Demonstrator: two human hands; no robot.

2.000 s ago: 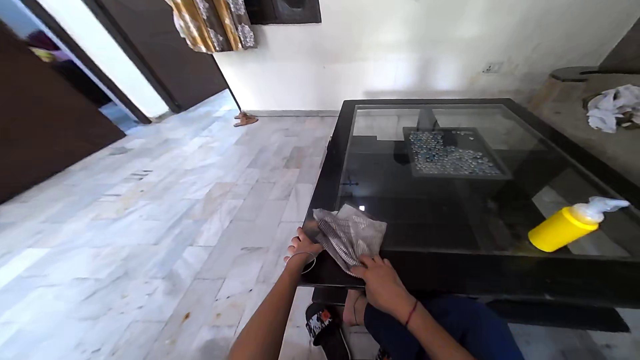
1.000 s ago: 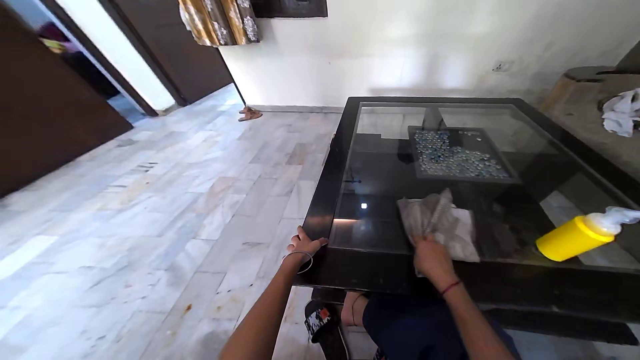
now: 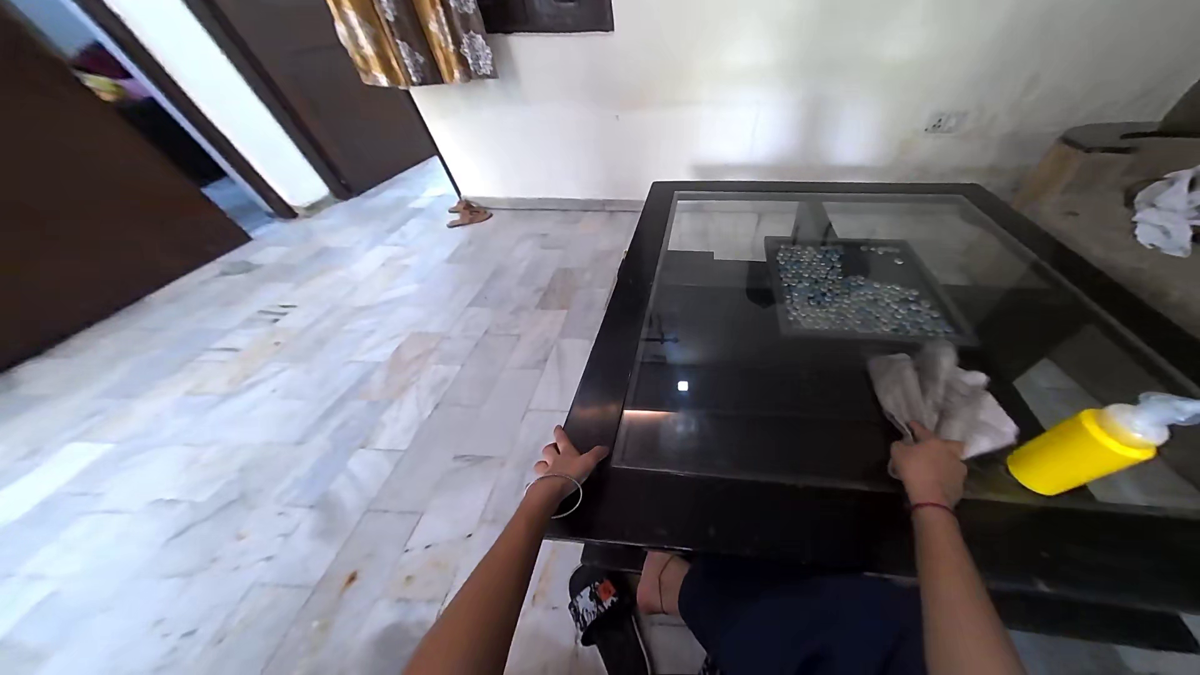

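My right hand (image 3: 928,466) is closed on a crumpled grey-white cloth (image 3: 940,398), pressed on the glass top of a black-framed table (image 3: 750,511). Just right of the cloth, a yellow spray bottle (image 3: 1083,452) with a clear and white head lies tilted on the tabletop; its far end is cut off by the view's edge. My left hand (image 3: 569,461), with a metal bangle at the wrist, rests on the table's near left corner, fingers apart and holding nothing. Through the glass shows a dark square panel filled with glass pebbles (image 3: 848,292).
A slide sandal (image 3: 600,600) and a bare foot are under the near table edge. Brown footwear (image 3: 468,214) lies on the marble floor by the wall. At the right, a wooden seat (image 3: 1078,155) stands near a white cloth (image 3: 1167,211). A patterned curtain (image 3: 412,42) hangs above.
My right hand has moved right across the glass with the cloth, from the near left corner to beside the yellow bottle. My left hand, earlier touching the cloth, now rests apart from it.
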